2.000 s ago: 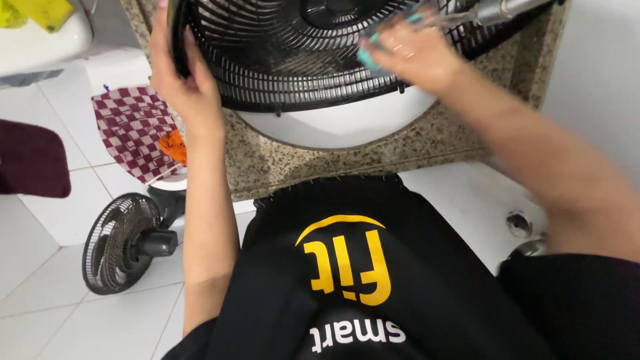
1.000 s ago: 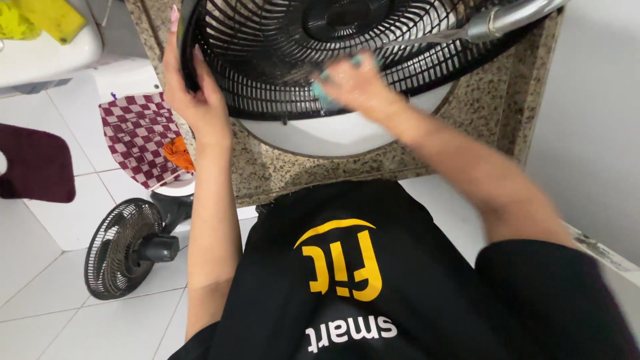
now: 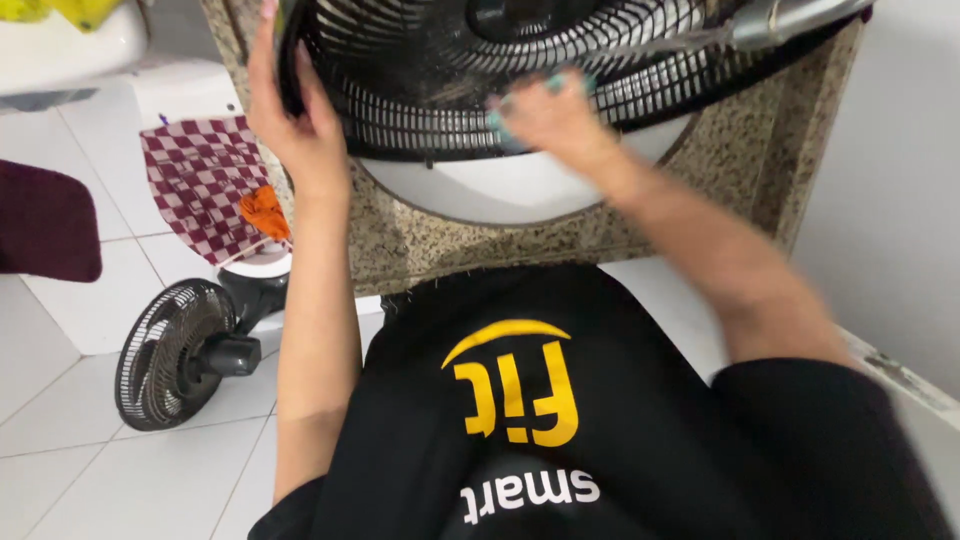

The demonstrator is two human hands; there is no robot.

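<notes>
A black plastic fan grille (image 3: 420, 124) lies tilted over a white basin (image 3: 495, 184) set in a granite counter. My left hand (image 3: 300, 124) grips the grille's rim at its left side, thumb and fingers on either face. Blurred by motion, my right hand (image 3: 551, 116) is at the grille's lower inner wall with its fingers bent; a pale blue-green patch shows at its fingertips, and whether that is nails or something held I cannot tell. From the metal faucet spout (image 3: 772, 26) at the upper right, water runs onto the grille.
A black fan (image 3: 180, 352) stands on the white tiled floor at lower left. Near it are a checkered cloth (image 3: 202, 180) and an orange cloth (image 3: 264, 212). A dark red mat (image 3: 45, 221) lies at far left. The granite counter edge (image 3: 465, 251) runs in front of my body.
My right hand has moved along the grille, from beside the water stream to its lower inner wall. My left hand keeps its hold on the rim.
</notes>
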